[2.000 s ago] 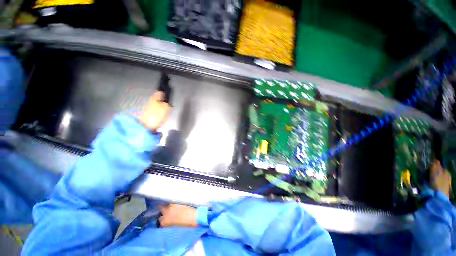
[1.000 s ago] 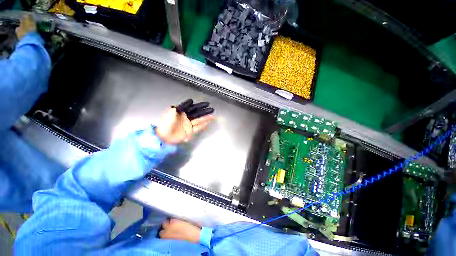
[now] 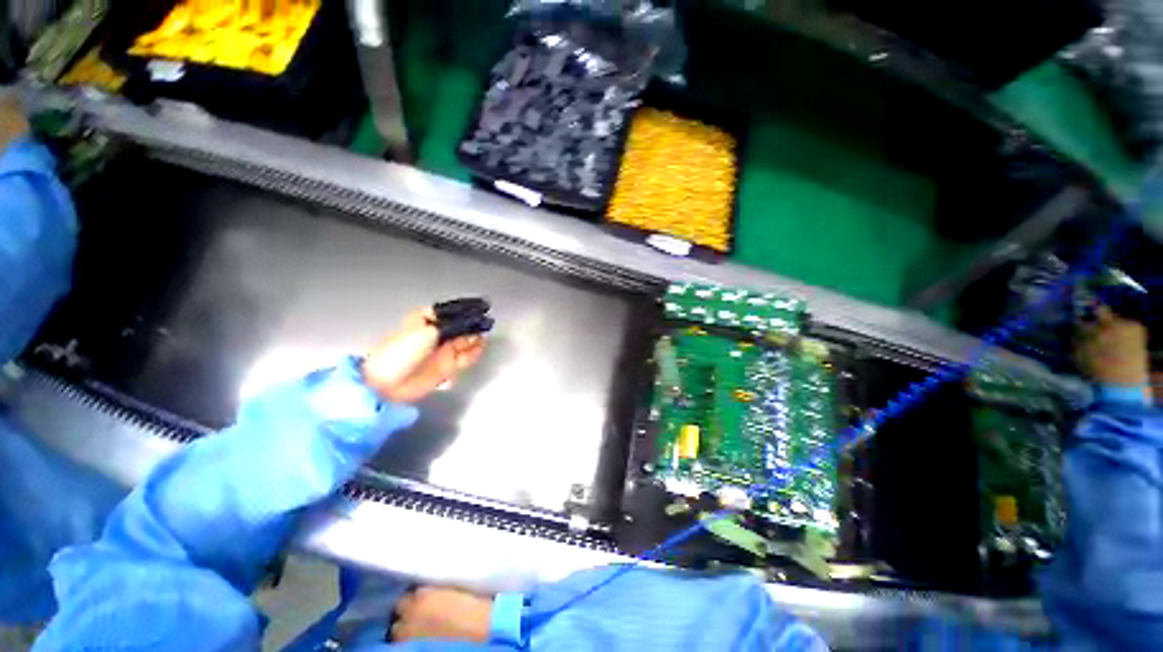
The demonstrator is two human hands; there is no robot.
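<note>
My left hand (image 3: 427,353) is over the shiny metal bed, left of the circuit board. Its palm is turned up and its black-covered fingers are loosely bent; no part shows in it. My right hand (image 3: 440,615) is low at the bottom edge, with a light blue wrist strap; its fingers are mostly hidden, so its grip cannot be told. The green circuit board (image 3: 746,420) lies in a black pallet (image 3: 640,478) on the conveyor, with a narrow green board (image 3: 733,308) along its far edge. Neither hand touches the board.
Beyond the far rail (image 3: 383,191) stand bins of grey blocks (image 3: 548,115), small yellow components (image 3: 673,178) and larger yellow components (image 3: 236,32). A blue coiled cord (image 3: 893,410) crosses the board. Another board (image 3: 1020,471) and a person's hand (image 3: 1112,350) are at right; another person's sleeve (image 3: 28,242) is at left.
My left hand first turned from pointing at the far rail to palm up with spread fingers; its fingers are now more bent and closer together. The person's hand at right has moved off the board there.
</note>
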